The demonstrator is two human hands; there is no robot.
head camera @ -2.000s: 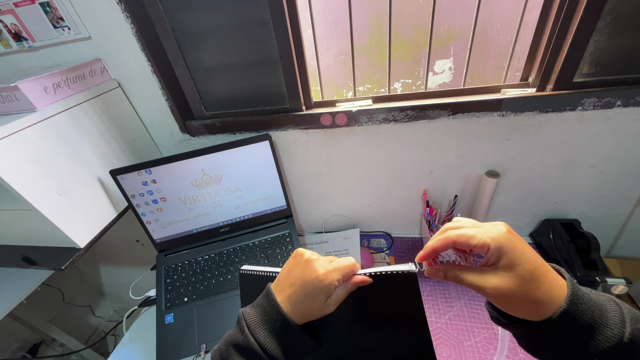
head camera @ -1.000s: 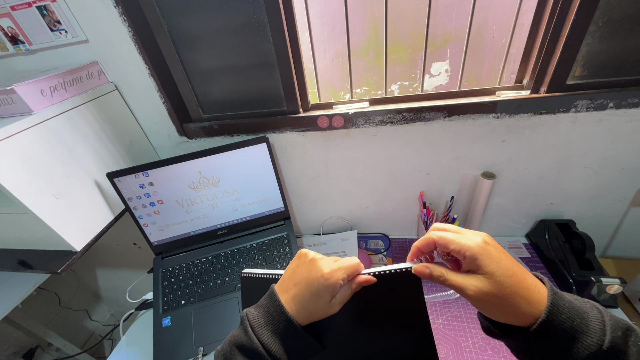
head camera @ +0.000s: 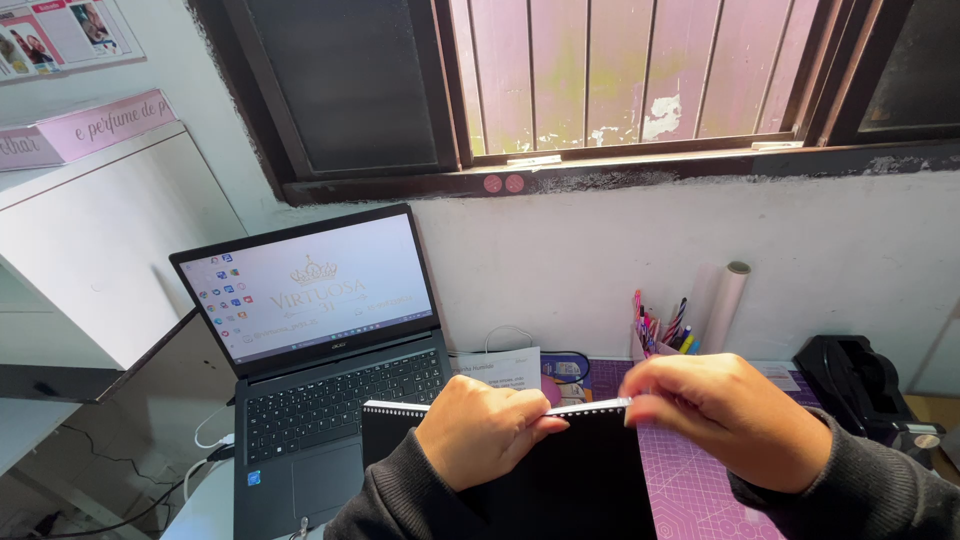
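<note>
A stack of white sheets with a black cover [head camera: 570, 480] is held upright, a row of punched holes along its top edge. My left hand [head camera: 487, 427] pinches that edge near its middle, thumb on the black side. At the right end of the same edge is my right hand [head camera: 720, 412], its thumb and fingertips close together at the corner. Whether something small sits between those fingertips is hidden. Behind the stack a printed sheet of paper [head camera: 510, 375] shows in part.
An open Acer laptop [head camera: 337, 405] stands at the left. A purple cutting mat [head camera: 690, 487] lies at the right. Behind it are a pen holder with pens [head camera: 660, 341], a white roll [head camera: 727, 307] and a black tape dispenser [head camera: 847, 390]. Cables [head camera: 199, 465] run left of the laptop.
My right hand has moved slightly along the punched edge, left and then back to the right corner. My left hand keeps its hold on the stack.
</note>
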